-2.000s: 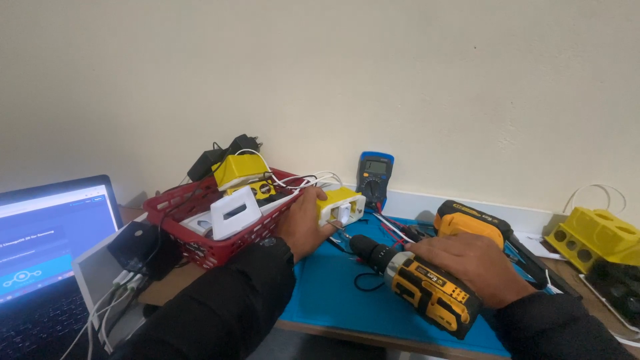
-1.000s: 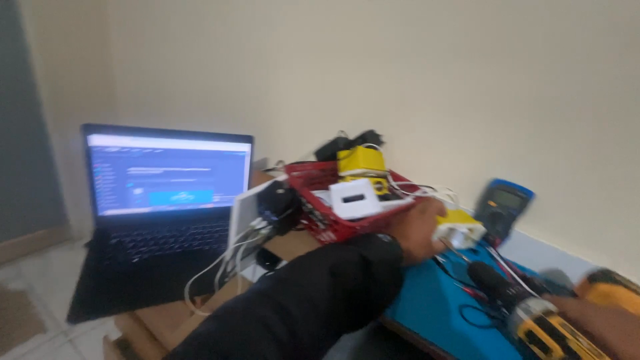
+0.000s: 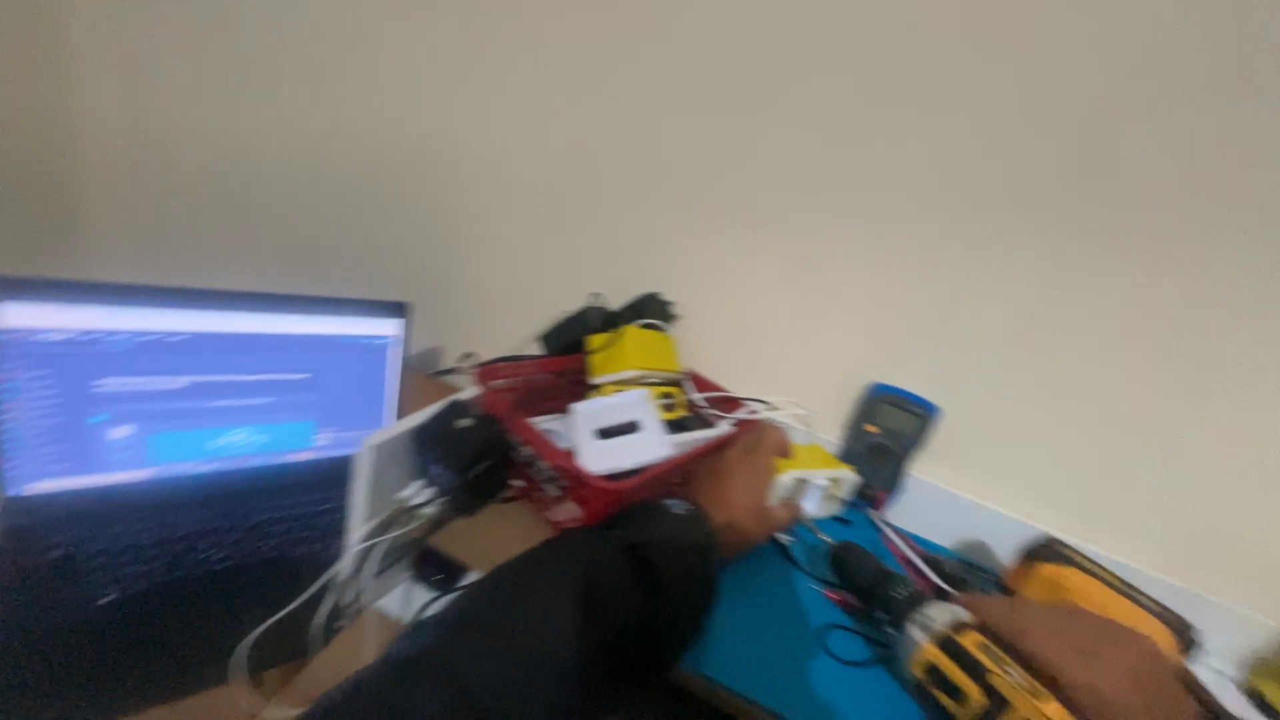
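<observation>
My left hand (image 3: 742, 490) grips the near end of a yellow and white electrical box (image 3: 818, 480), just right of a red plastic basket (image 3: 590, 500). On the right, my right hand (image 3: 1080, 640) lies over a yellow and black cordless drill (image 3: 975, 665), whose black chuck points up and left toward the box. The drill's handle is out of sight, and blur hides the exact grip of the fingers. Thin leads run between box and drill on the blue mat (image 3: 780, 630). Behind the box leans a blue and grey multimeter (image 3: 888, 440).
An open laptop (image 3: 200, 400) stands at the left, beside a white panel and tangled cables (image 3: 340, 580). The basket holds yellow boxes (image 3: 632, 355), a white plate (image 3: 620, 432) and black adapters. A second yellow and black tool (image 3: 1100, 595) lies at the right against the wall.
The view has swung left since two seconds ago, showing more of the laptop. My left hand stays at the electrical box and my right hand stays at the drill.
</observation>
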